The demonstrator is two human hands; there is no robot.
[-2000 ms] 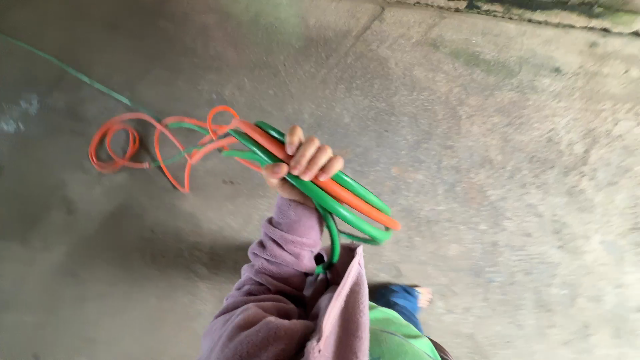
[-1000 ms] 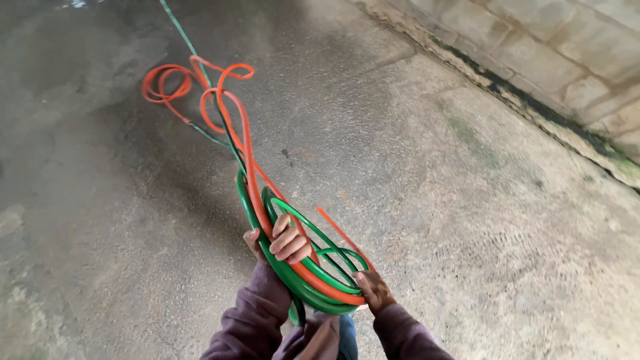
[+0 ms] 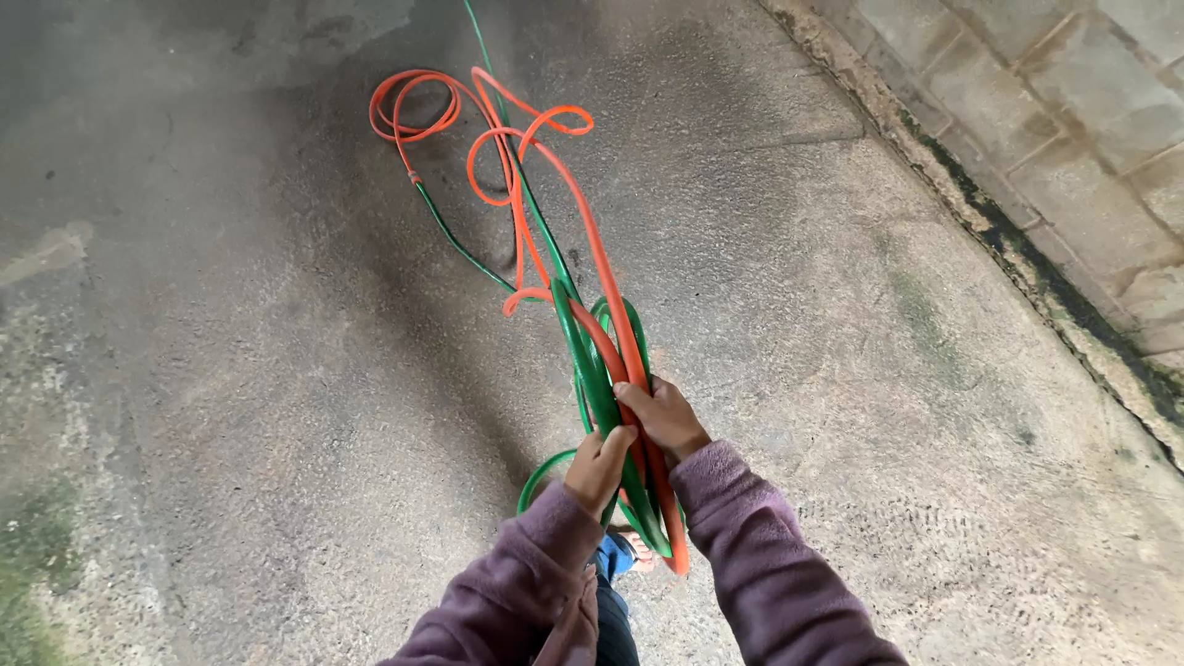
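Note:
A bundle of coiled green hose (image 3: 592, 379) and orange hose (image 3: 592, 222) hangs in front of my body. My left hand (image 3: 599, 467) grips the bundle from the left, its thumb lying along the green loops. Just above it on the right, my right hand (image 3: 664, 416) is closed on the orange and green strands. From the top of the bundle, loose orange loops spread away over the floor. A joint (image 3: 414, 177) links an orange end to a thinner green length at the upper left. A green line runs off the top edge.
Rough concrete floor (image 3: 832, 370) lies all around, with mossy stains at the lower left. A block wall (image 3: 1054, 120) with a dark, mossy crack along its base stands at the right. My foot (image 3: 638, 550) shows below the bundle.
Two seconds ago one hand held the bundle out, tilted; a second ago both hands were on it, the right one at its lower end. Now the right hand grips higher, close to the left.

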